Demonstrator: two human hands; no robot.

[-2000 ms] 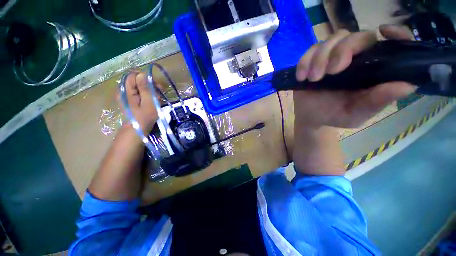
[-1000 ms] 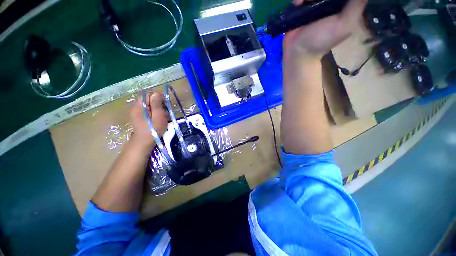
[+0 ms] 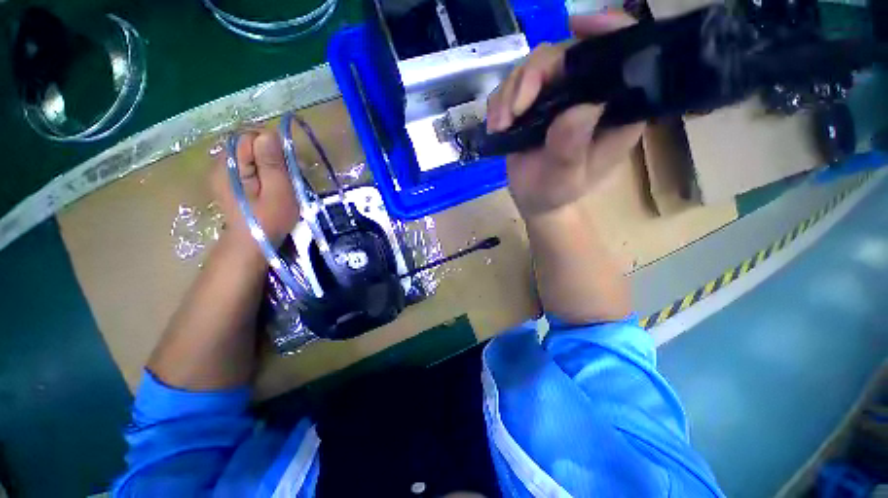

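Note:
The black headset ear cup [image 3: 355,272] lies on the white pad [image 3: 367,202] of the film-wrapped fixture. Its microphone boom [image 3: 453,258] sticks out to the right. Two silvery headband loops [image 3: 255,222] rise from it on the left. My left hand [image 3: 261,185] is at these loops with fingers curled around them. My right hand [image 3: 560,126] grips the long black electric screwdriver [image 3: 647,73], held nearly level. The screwdriver's tip end is at the mouth of the silver screw feeder [image 3: 462,66]; the tip itself is hard to make out.
The feeder stands in a blue tray [image 3: 375,126]. Waiting headsets with silver loops lie on the green surface [image 3: 190,83] at upper left. Grouped black headsets [image 3: 832,126] are at upper right, partly behind the screwdriver. Brown cardboard [image 3: 146,263] lies under the work. Yellow-black marking [image 3: 750,263] runs at right.
Since one second ago, my right hand and the screwdriver have come down and left to the feeder mouth. The view has shifted slightly. My left hand stays at the loops.

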